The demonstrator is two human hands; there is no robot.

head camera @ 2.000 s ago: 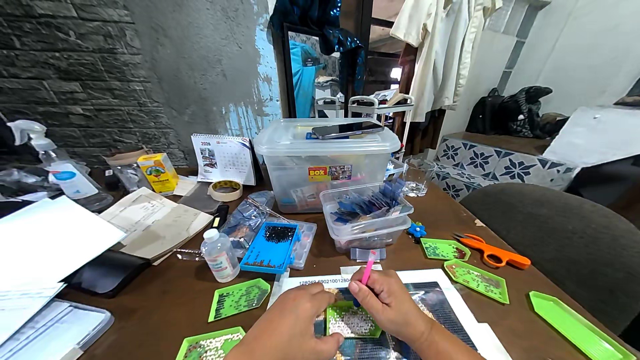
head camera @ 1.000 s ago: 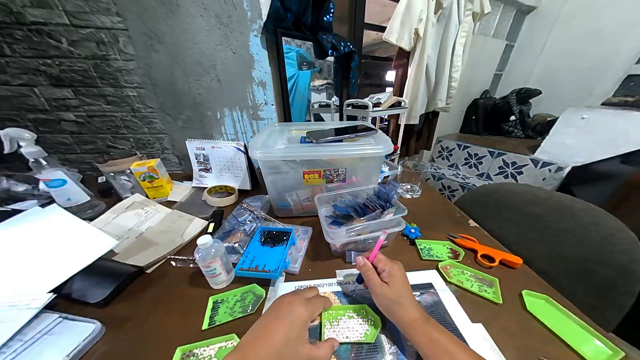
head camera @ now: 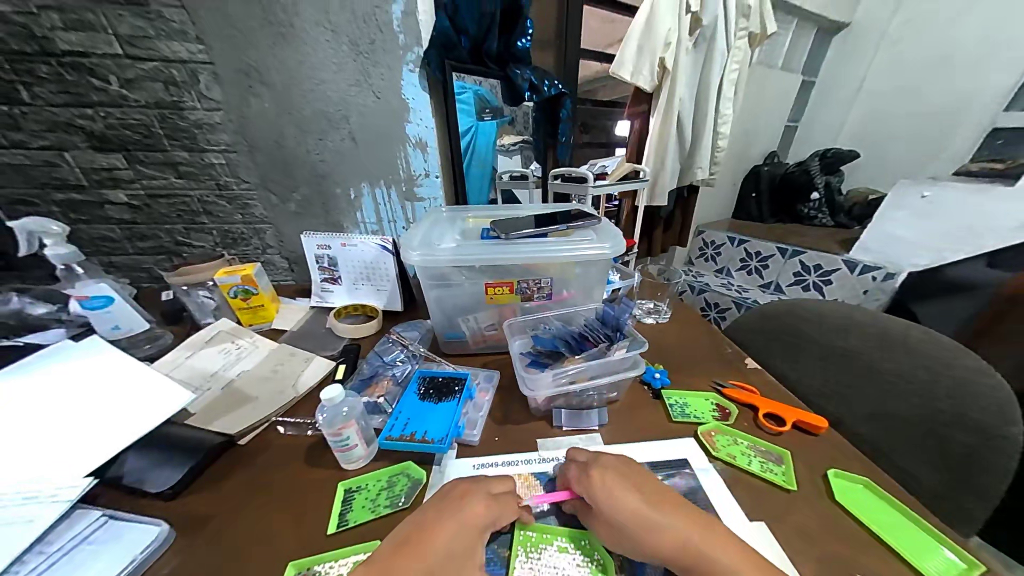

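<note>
My right hand (head camera: 620,500) holds a pink diamond-painting pen (head camera: 552,498) low over a partly covered diamond-painting canvas (head camera: 680,472), its end near my left fingers. My left hand (head camera: 472,520) rests at the canvas's left side, its fingertips beside the upper left corner of a green tray (head camera: 560,552) holding white drills; whether it grips the tray I cannot tell. More green trays with drills (head camera: 378,496) lie left of the canvas. A blue tray (head camera: 424,412) with black drills sits behind my left hand.
Around the canvas are a small clear bottle (head camera: 346,428), stacked plastic containers (head camera: 576,352) with packets, orange-handled scissors (head camera: 776,408), an elongated green tray (head camera: 900,520) and a large lidded plastic box (head camera: 512,280) with a phone on it. Papers (head camera: 80,408) lie at left, a chair (head camera: 888,392) stands at right.
The pink pen, raised and slanting upward in my right hand a second ago, is now low and nearly level over the canvas. The two hands are closer together.
</note>
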